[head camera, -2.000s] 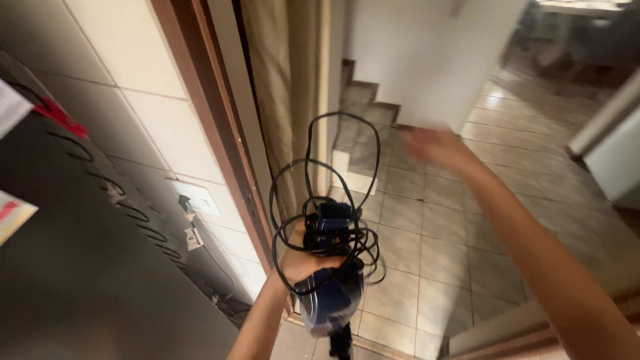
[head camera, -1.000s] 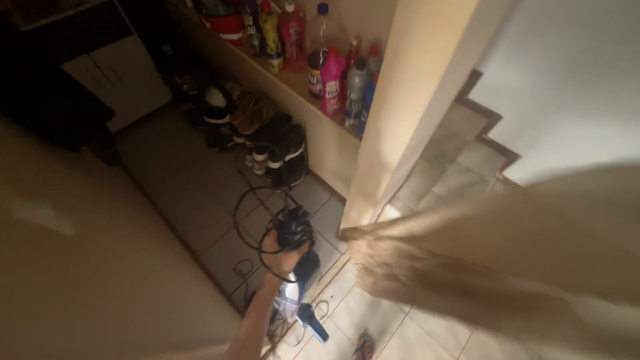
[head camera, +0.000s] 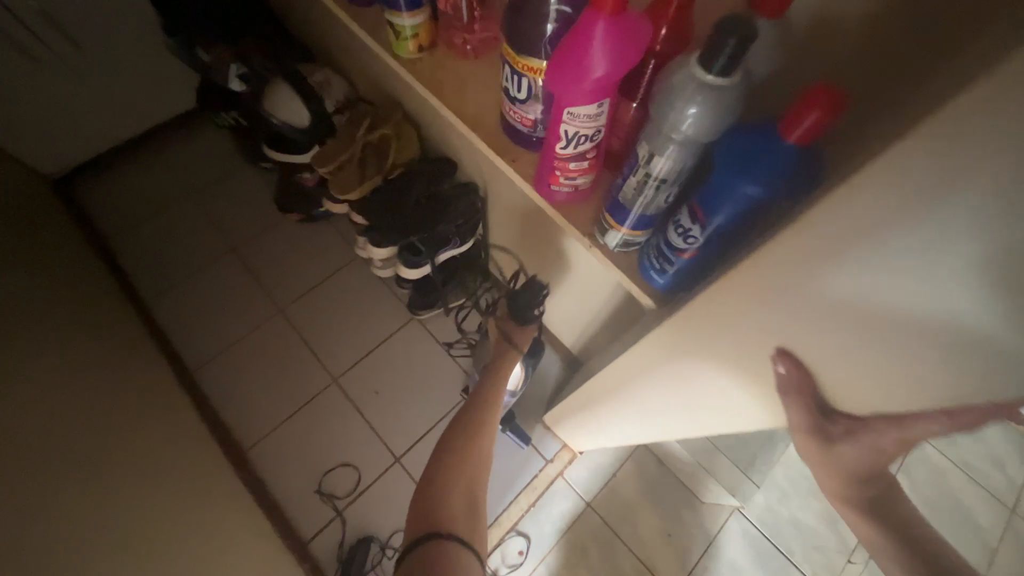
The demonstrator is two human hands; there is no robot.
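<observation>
My left hand [head camera: 512, 336] grips a dark corded handheld appliance [head camera: 524, 376] of blue and clear plastic, with a bundle of black cable [head camera: 472, 316] around it. Its exact kind is unclear. The hand is low beside the shelf's front panel, close to dark sneakers [head camera: 440, 248]. At the right, my right hand [head camera: 848, 432] is spread with thumb and fingers apart, in front of or against a pale wall edge or panel [head camera: 720, 384]; contact cannot be told. Nothing shows in it.
A wooden shelf [head camera: 512, 172] holds a pink cleaner bottle [head camera: 584, 128], a grey bottle [head camera: 672, 144], a blue bottle [head camera: 728, 200] and others. Several shoes [head camera: 360, 152] line its base. Another cable [head camera: 340, 488] and a dark plug or adapter [head camera: 360, 556] lie on the tiled floor.
The view has moved in from the doorway to the shelf and shoes. My left hand still holds the corded appliance. My right hand, out of sight one second ago, shows again at the right.
</observation>
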